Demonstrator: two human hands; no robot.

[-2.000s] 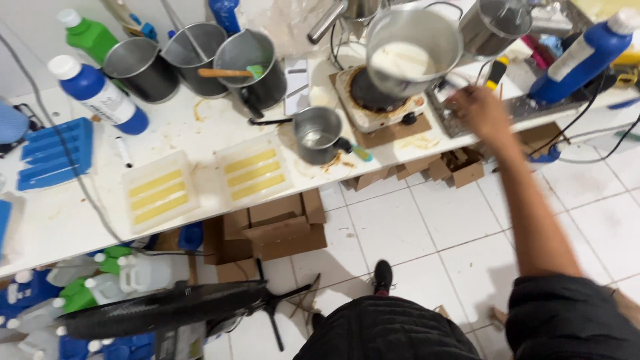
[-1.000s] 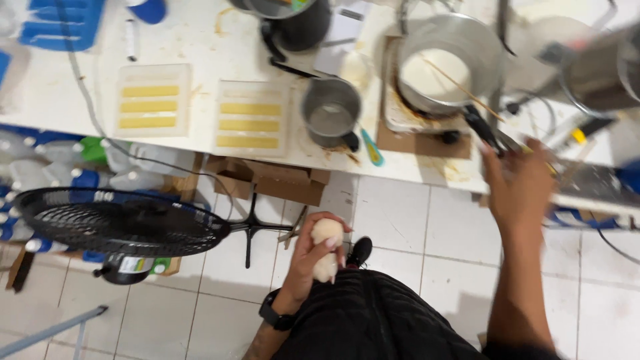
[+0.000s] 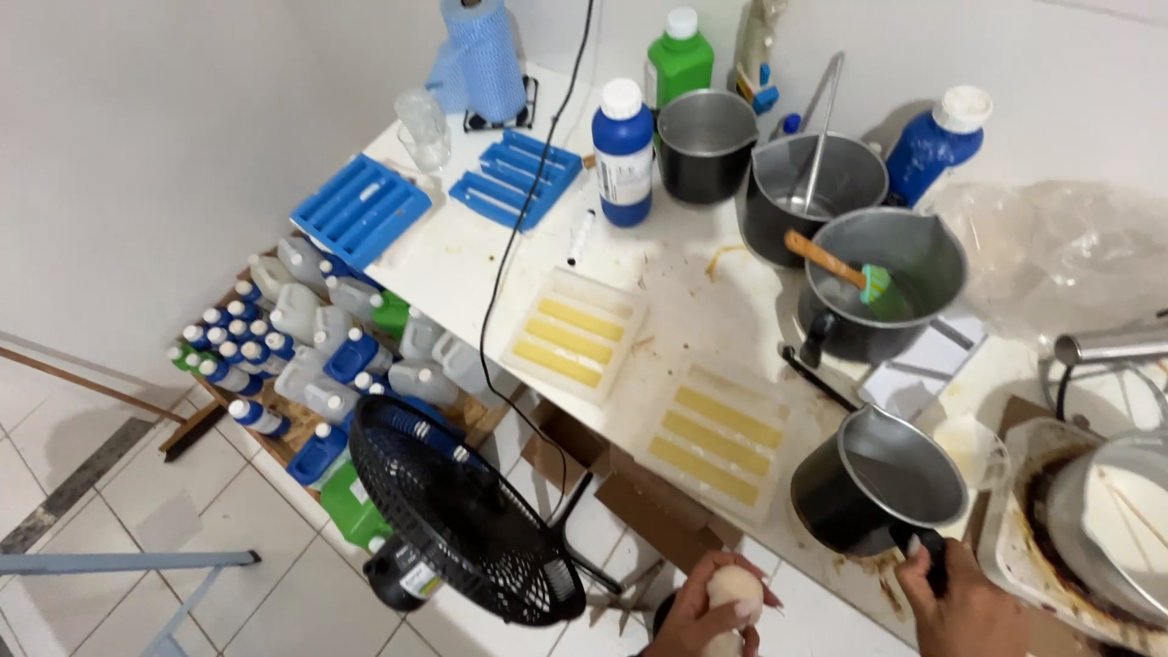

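Observation:
My right hand [image 3: 963, 593] grips the black handle of a metal pitcher [image 3: 881, 484] at the table's front edge. The pitcher tilts a little, and its inside looks grey. To its left, my left hand [image 3: 707, 607] holds a pale, rounded lump [image 3: 735, 589] in front of the table edge; what the lump is made of I cannot tell. Two translucent molds, one beside the pitcher [image 3: 716, 443] and one farther left [image 3: 575, 333], hold yellow bars. At the right edge, a metal pot [image 3: 1077, 511] with white contents and a thin stick stands on a stained hot plate [image 3: 1008, 538].
Behind are several dark pitchers, one [image 3: 885, 265] with a wooden-handled brush. Blue molds [image 3: 360, 210], a blue bottle [image 3: 623, 155] and a paper roll [image 3: 493, 64] stand farther left. A black cable [image 3: 497, 274] crosses the table. A fan [image 3: 465, 511] and many bottles are below.
My right hand has moved from beside the hot plate to the pitcher's handle. The left hand, out of view two seconds ago, still holds the pale lump. The view has swung left.

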